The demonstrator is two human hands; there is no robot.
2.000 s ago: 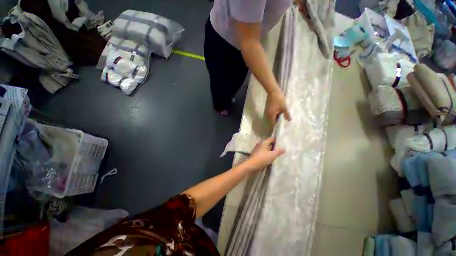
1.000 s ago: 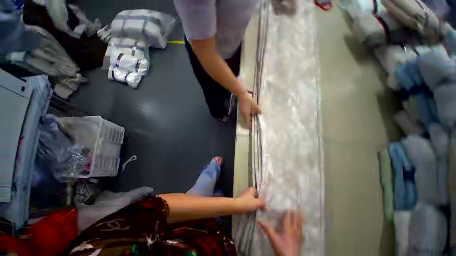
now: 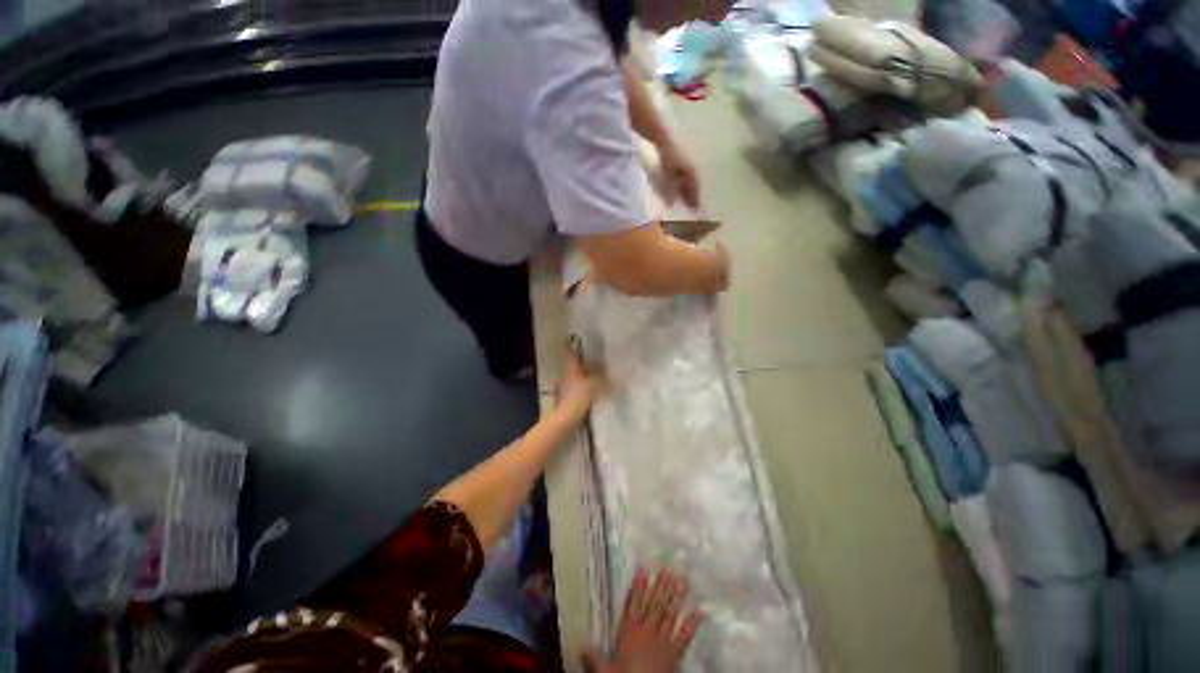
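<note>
A long pale grey-beige mottled curtain panel (image 3: pixel 671 447) lies lengthwise on the table, with thin dark lines along its edges. My left hand (image 3: pixel 575 384) is at the panel's left edge near the other person; it is blurred, and whether its fingers grip the cloth is unclear. My right hand (image 3: pixel 651 628) lies flat on the panel near the bottom of the picture, fingers spread, partly cut off by the edge. The other person's forearm (image 3: pixel 658 260) crosses the panel's far part, where a brownish-grey piece of cloth shows.
The person (image 3: pixel 526 145) stands at the table's left side. Strapped bundles (image 3: pixel 1000 434) are piled along the right of the beige table (image 3: pixel 790 394). A white basket (image 3: pixel 198 506) and plastic-wrapped bundles (image 3: pixel 250 263) are on the floor at left. Red scissors (image 3: pixel 688 91) lie at the far end.
The view has shifted. The other person now leans across the panel, which ends nearer under their arms. My left hand has reached farther forward along the edge; my right hand remains on the cloth.
</note>
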